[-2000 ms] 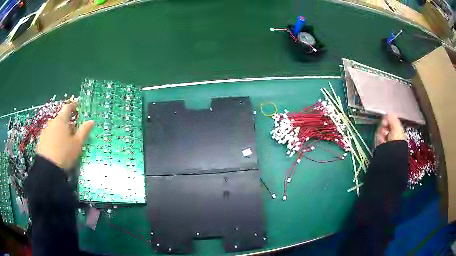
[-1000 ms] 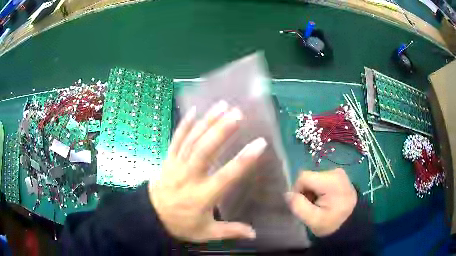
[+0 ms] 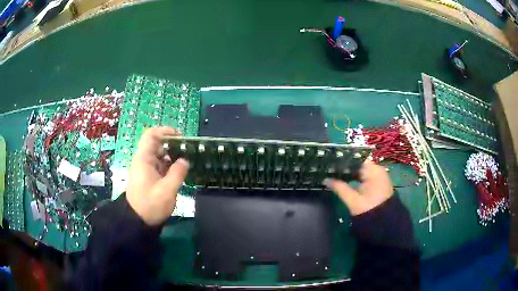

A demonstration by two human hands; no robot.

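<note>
My left hand [image 3: 154, 177] and my right hand [image 3: 366, 190] hold a PCB panel [image 3: 258, 166] by its two ends, thumbs on the near side. The panel is seen tilted, with a row of pale components along its upper part. It is above the black plates [image 3: 264, 236] and hides their middle. Another green PCB panel [image 3: 159, 108] lies at the left, partly behind my left hand. A bundle of red wire leads [image 3: 389, 142] lies right of centre, close behind my right hand.
A heap of wired boards [image 3: 68, 170] lies at the left. Thin pale sticks [image 3: 429, 165], a panel stack [image 3: 463, 111] and a second wire bundle [image 3: 488, 185] lie at the right, beside a cardboard box [image 3: 508, 108]. Two black round units, one nearer [image 3: 345, 45], stand on the darker green surface behind.
A panel's pinkish-grey flat face was under my left hand; now a component side shows, held between both hands. My hands have moved apart. Earlier, my right hand was at the panel stack.
</note>
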